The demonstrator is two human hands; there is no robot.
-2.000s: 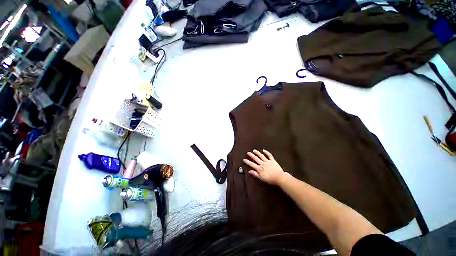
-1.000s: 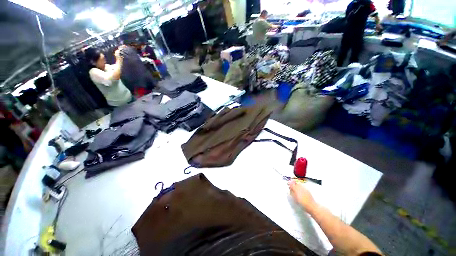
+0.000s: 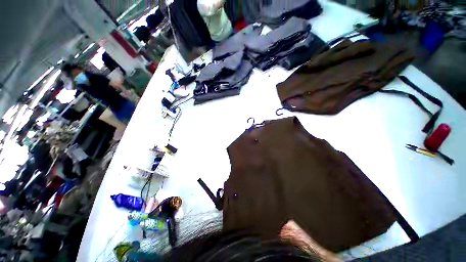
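A brown sleeveless garment point(image 3: 301, 179) lies on the white table in front of me, its neckline away from me. A thin black hanger hook point(image 3: 251, 122) shows at its neck. A dark tie belt point(image 3: 209, 193) trails from its left side, and another dark strip lies along its lower right edge. My right hand point(image 3: 294, 231) is low in the picture over the garment's bottom part, blurred and partly cut off; its fingers and anything in them cannot be made out. My left hand is not in view. My hair covers the bottom edge.
A second brown garment point(image 3: 347, 77) lies farther up, its straps trailing right. A red thread cone point(image 3: 438, 136) and yellow-handled snips point(image 3: 421, 150) are at right. Folded dark grey garments point(image 3: 225, 74), a purple bottle point(image 3: 127, 201) and spray cans are toward the left. People stand beyond.
My right hand lay flat on the garment, then reached to the yellow-handled tools by the red cone; now it is back low over the garment. The view swung up and back down.
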